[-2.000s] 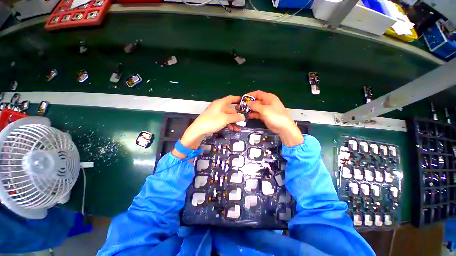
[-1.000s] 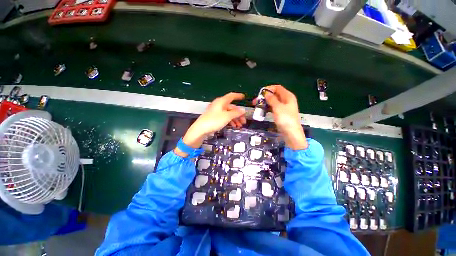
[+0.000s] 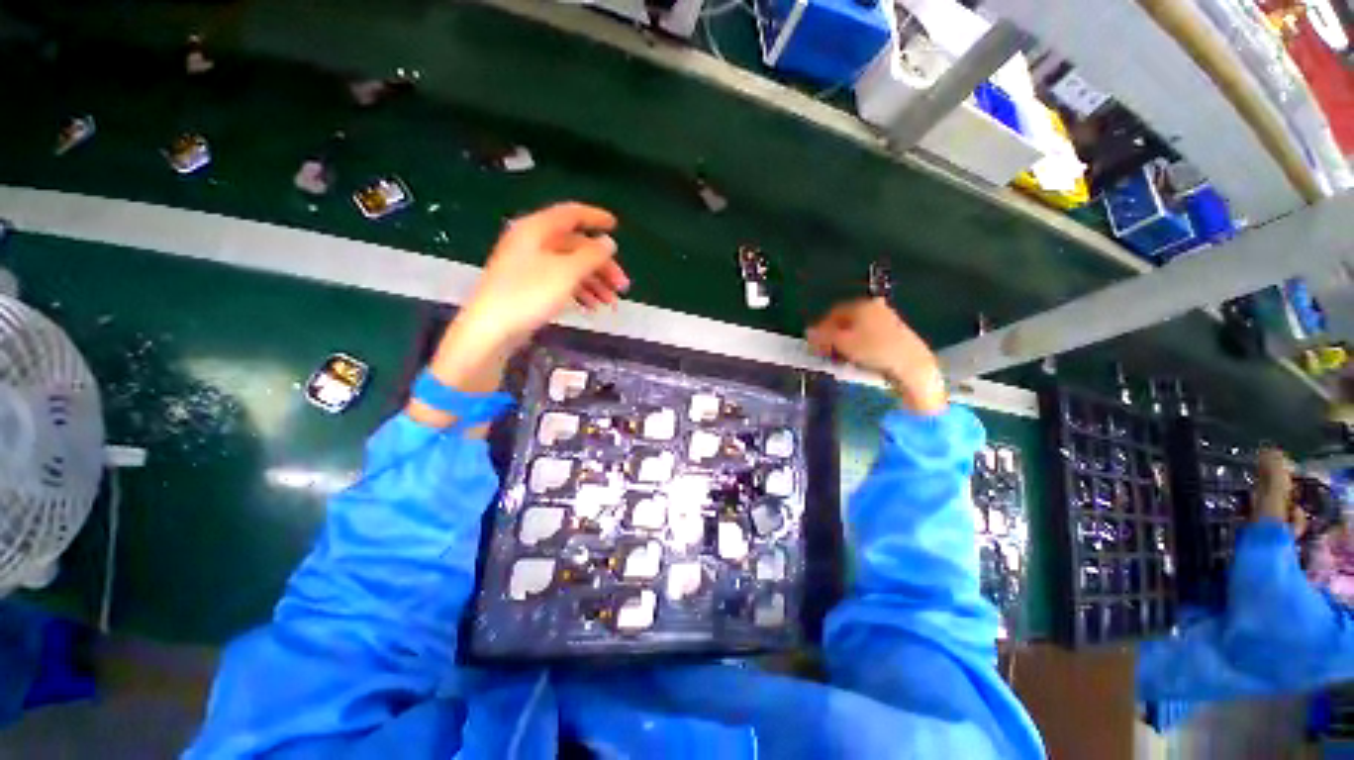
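Observation:
My left hand (image 3: 553,275) is over the pale rail, fingers apart, holding nothing. My right hand (image 3: 879,345) is blurred above the rail beyond the tray's right corner, fingers curled down; whether it holds anything cannot be told. A longer joined assembly (image 3: 754,278) lies on the green belt between my hands, touched by neither. Another assembly (image 3: 881,279) lies farther right on the belt. The black blister tray (image 3: 564,631) lies directly before me, with pale square flex-cable modules (image 3: 551,475) in rows and strong glare in the middle.
A loose framed unit (image 3: 337,382) lies on the bench left of the tray. Several small units lie on the belt at left. A white fan (image 3: 45,446) stands far left. My right sleeve partly covers a clear tray (image 3: 999,512). Dark grid trays (image 3: 1117,520) and another person's arm (image 3: 1267,572) are at right.
The view has turned to the right. My hands have moved apart. The assembly held in my right fingers is no longer seen there, and one now lies on the belt between my hands.

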